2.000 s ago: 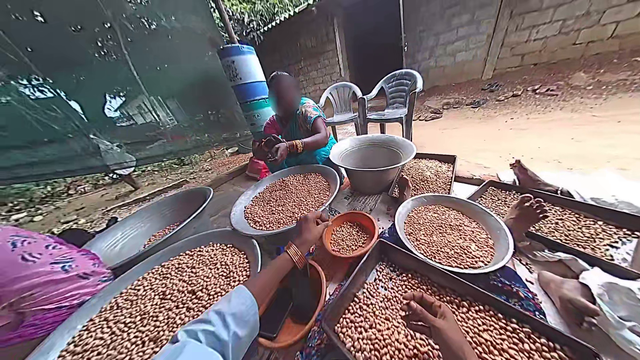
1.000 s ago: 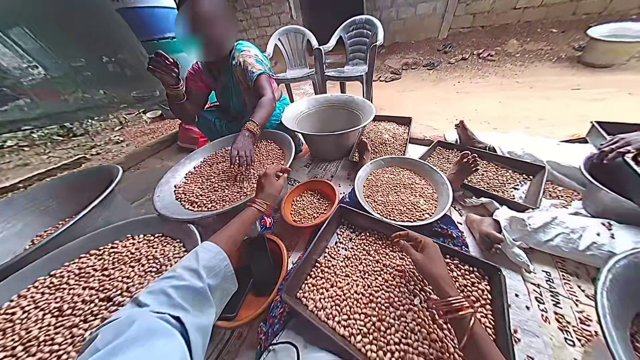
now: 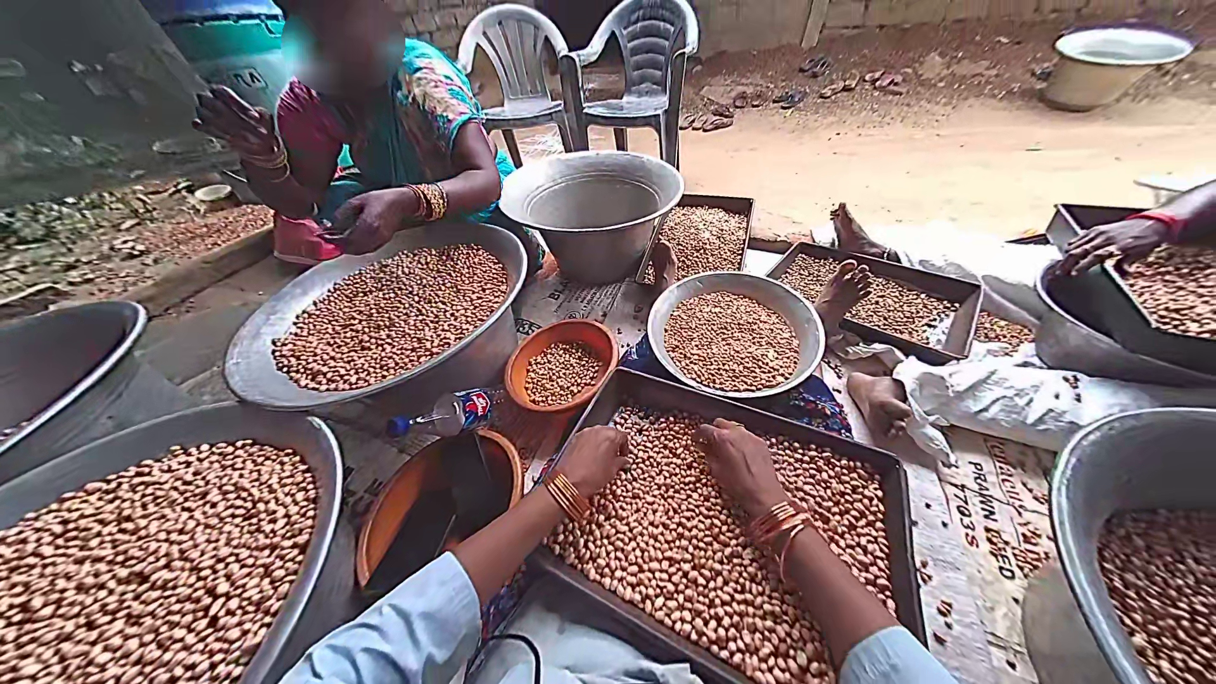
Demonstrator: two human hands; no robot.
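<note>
A dark metal tray (image 3: 902, 532) full of brown nuts (image 3: 665, 532) lies in front of me. My left hand (image 3: 591, 460) rests at the nuts near the tray's left edge, fingers curled down; whether it holds any is hidden. Over the middle of the same tray, my right hand (image 3: 741, 465) touches the nuts with bent fingertips, its grip also hidden. Just beyond my left hand stands a small orange bowl (image 3: 518, 366) of nuts. A round metal basin (image 3: 812, 332) of nuts sits behind the tray. Left of the tray is an orange bowl (image 3: 375, 532) with dark flat objects inside.
Large metal basins of nuts stand at left (image 3: 328, 475) and right (image 3: 1069, 494). A plastic bottle (image 3: 456, 412) lies beside the orange bowls. A co-worker (image 3: 418, 142) sits behind another nut-filled basin (image 3: 256, 361). Another person's hand (image 3: 1111, 245) is at right; bare feet (image 3: 841, 290) rest near the trays.
My left hand has moved from beside the small orange bowl to the nuts in the tray. The co-worker's hand has lifted off the nuts in the far basin. The view has swung right and down.
</note>
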